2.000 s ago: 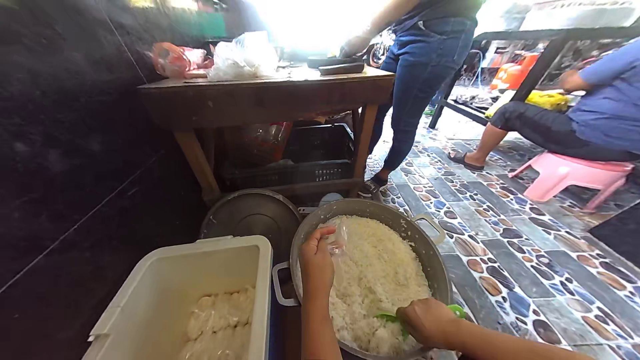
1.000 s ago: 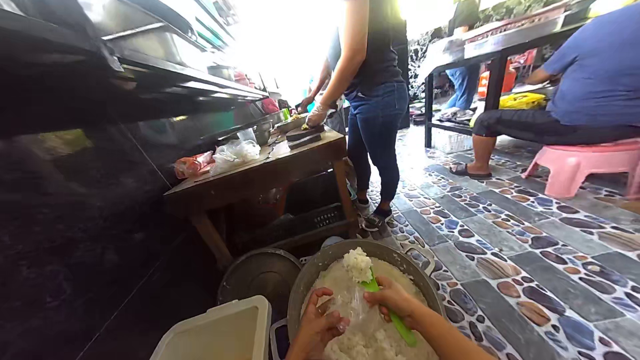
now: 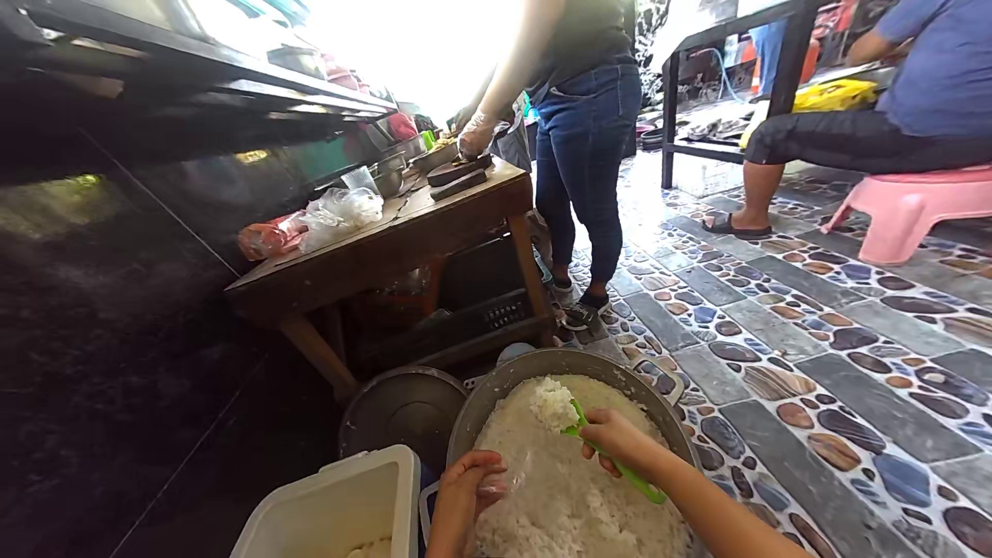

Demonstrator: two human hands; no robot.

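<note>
A large metal pot of cooked white rice stands low in front of me. Over it, my right hand grips a green plastic spoon, whose bowl carries a heap of rice. To the left, my left hand holds a clear plastic bag above the rice, its fingers curled around the film. A gap lies between the heaped spoon and the bag. The bag's outline is hard to make out.
A white cooler box stands left of the pot, a round metal lid behind it. Beyond are a wooden table with plastic bags and a person standing at it. Another person sits on a pink stool at the right.
The spoon was down in the rice two seconds ago; my right hand has since raised it with a heap of rice. One second ago the spoon was close beside the bag. The view has shifted.
</note>
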